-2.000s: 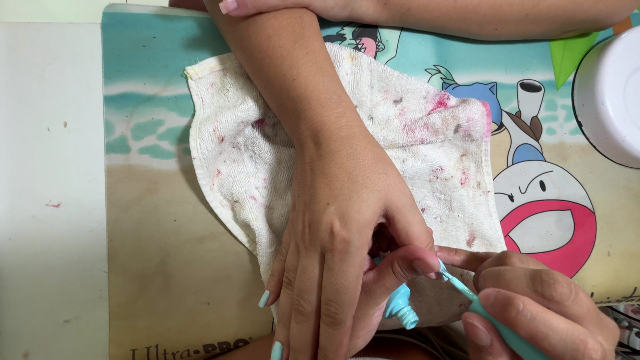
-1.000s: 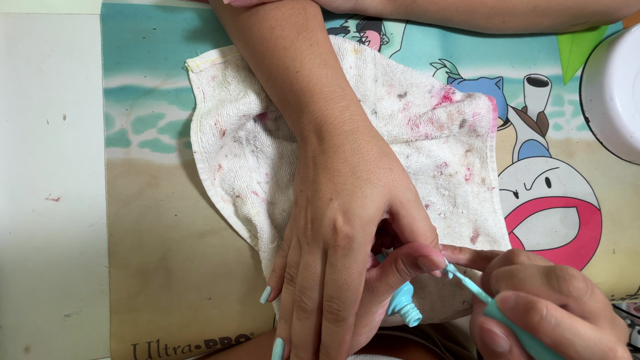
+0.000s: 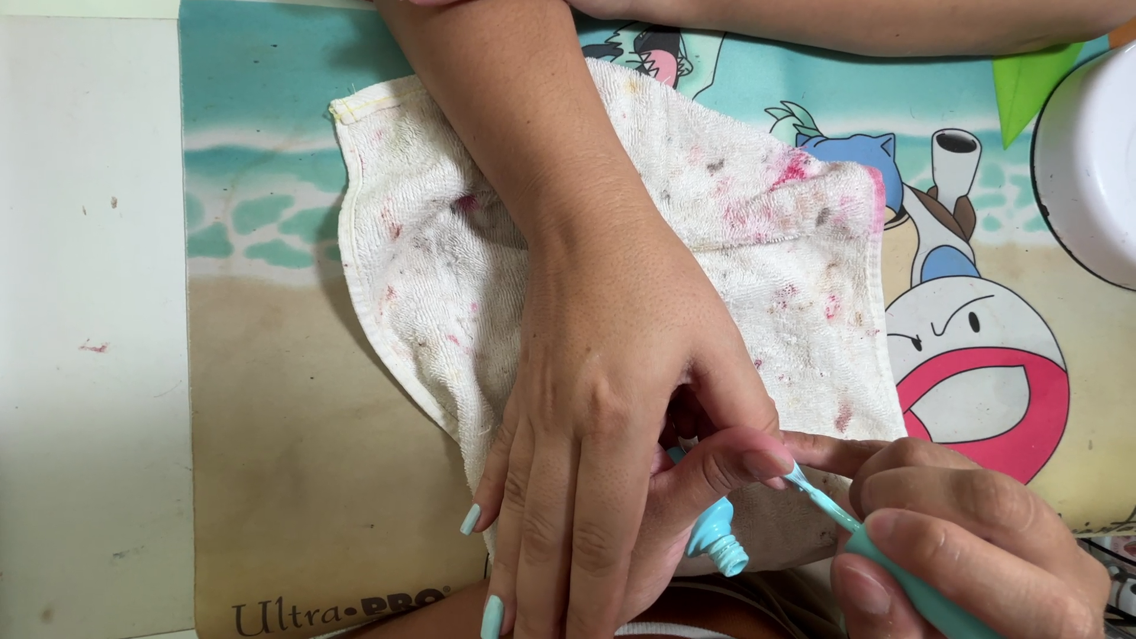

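Note:
Another person's hand [image 3: 612, 390] lies palm down over a stained white towel [image 3: 417, 266], light turquoise polish on two of its visible nails. Beneath it is my left hand [image 3: 710, 479], mostly hidden, its thumb against the other person's thumb. An open turquoise nail polish bottle [image 3: 714, 537] sticks out under my left thumb, its neck tilted down; my left hand holds it. My right hand [image 3: 976, 524] grips the turquoise cap of a nail polish brush [image 3: 825, 501]. The brush tip is at the thumbs, and one right finger reaches to the other person's thumb.
A printed Ultra PRO playmat [image 3: 293, 426] with cartoon figures lies under the towel. At the right edge stands a white round dish [image 3: 1096, 169] with a dark rim. The other person's second forearm [image 3: 870, 27] rests across the top. A white table surface [image 3: 89, 266] shows at left.

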